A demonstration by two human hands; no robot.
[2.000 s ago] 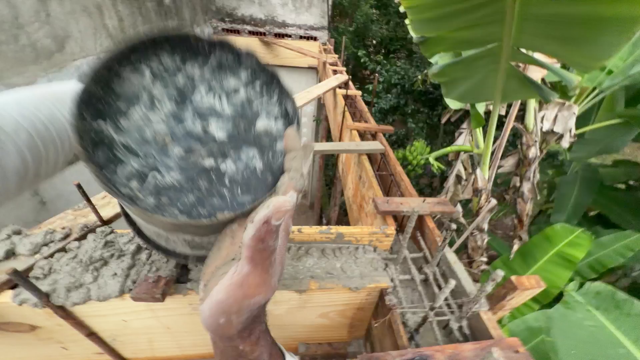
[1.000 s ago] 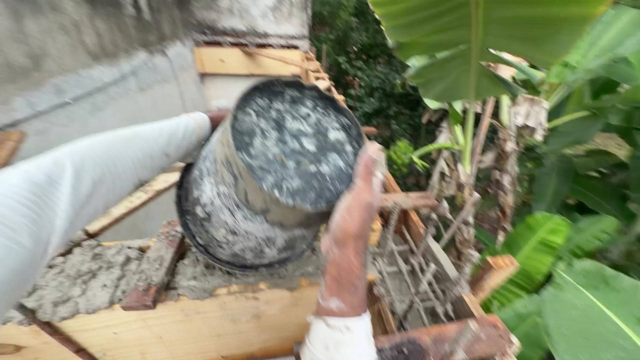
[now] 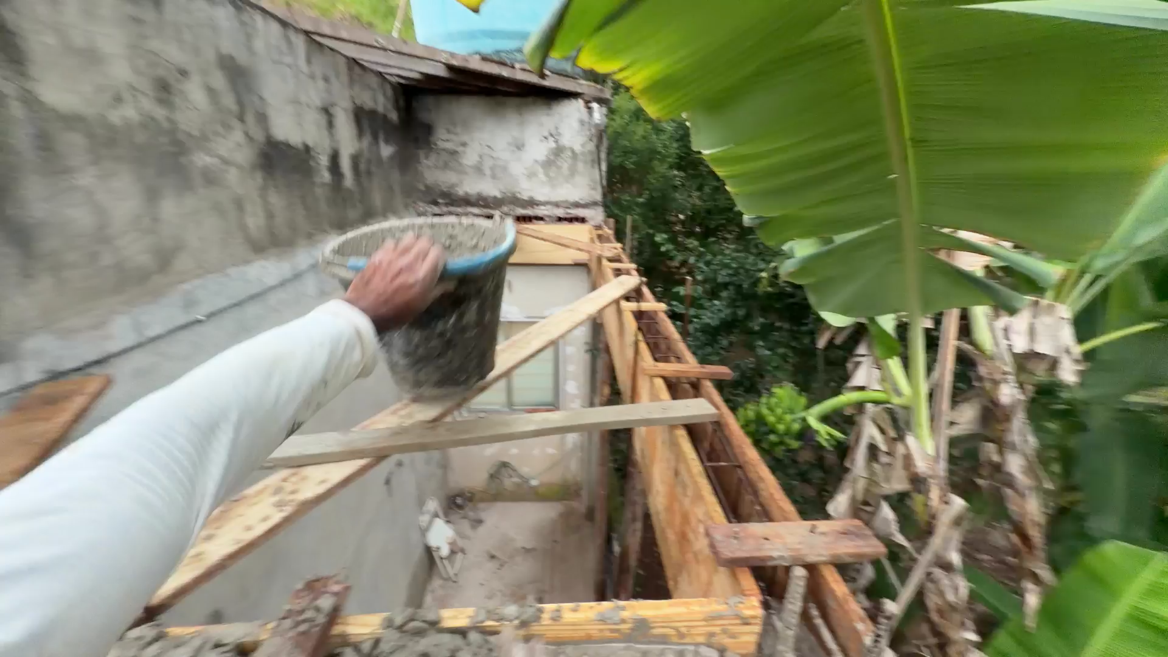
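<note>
My left hand [image 3: 398, 283], in a white sleeve, grips the near rim of a bucket [image 3: 443, 338] at the centre left. The bucket is dark and smeared with grey, has a blue rim, and looks filled with a grey wet mix [image 3: 429, 237]. It stands upright at or just above a long diagonal plank [image 3: 547, 333]; contact cannot be told. A second board [image 3: 511, 431] crosses that plank just in front of the bucket. My right hand is out of the frame.
Wooden formwork [image 3: 680, 484] with rebar inside runs away on the right, with short cross pieces [image 3: 794, 542] over it. A mortar-smeared form board [image 3: 602, 622] lies in front. Below is a deep drop to a floor [image 3: 511, 547]. A plastered wall [image 3: 182, 164] rises left; banana leaves [image 3: 821, 164] hang right.
Earlier, a dark-lined bucket was tilted close by, with my right hand against it. Now my left hand is on a filled, upright bucket farther off, and my right hand has left view. The view has tilted up.
</note>
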